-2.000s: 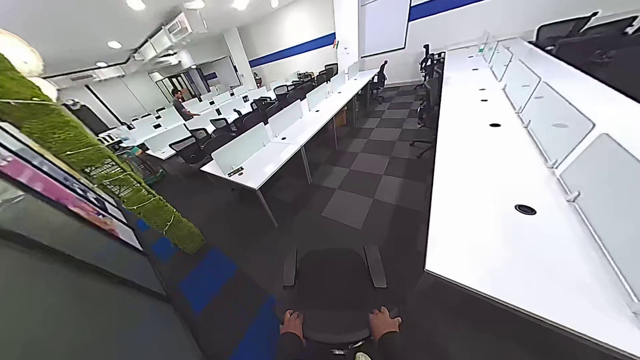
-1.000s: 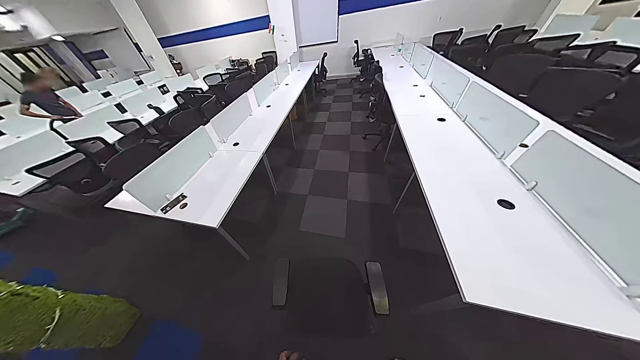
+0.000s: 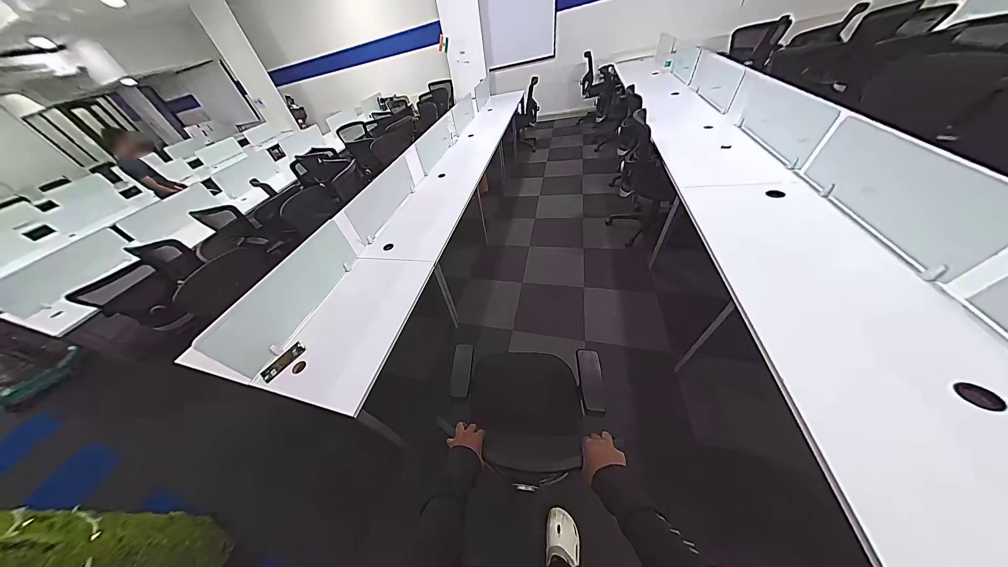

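A black office chair (image 3: pixel 526 390) with two armrests stands upright on the dark carpet, low in the middle of the view, its seat facing away from me. My left hand (image 3: pixel 467 439) grips the left side of its backrest top, and my right hand (image 3: pixel 603 451) grips the right side. The fingers of both hands curl over the edge. Below the backrest shows one pale shoe (image 3: pixel 562 535). The chair's base and wheels are hidden.
Long white desks with glass dividers run along the left (image 3: pixel 394 291) and right (image 3: pixel 827 315), a checkered carpet aisle (image 3: pixel 551 268) between them. Black chairs (image 3: pixel 642 169) line the right desk. A person (image 3: pixel 142 165) is at the far-left desks. Green artificial turf (image 3: pixel 102 539) lies bottom left.
The view has swung and I am nearer the aisle between the desks. Both hands are in sight on the chair, as two seconds ago; one second ago they were almost out of view.
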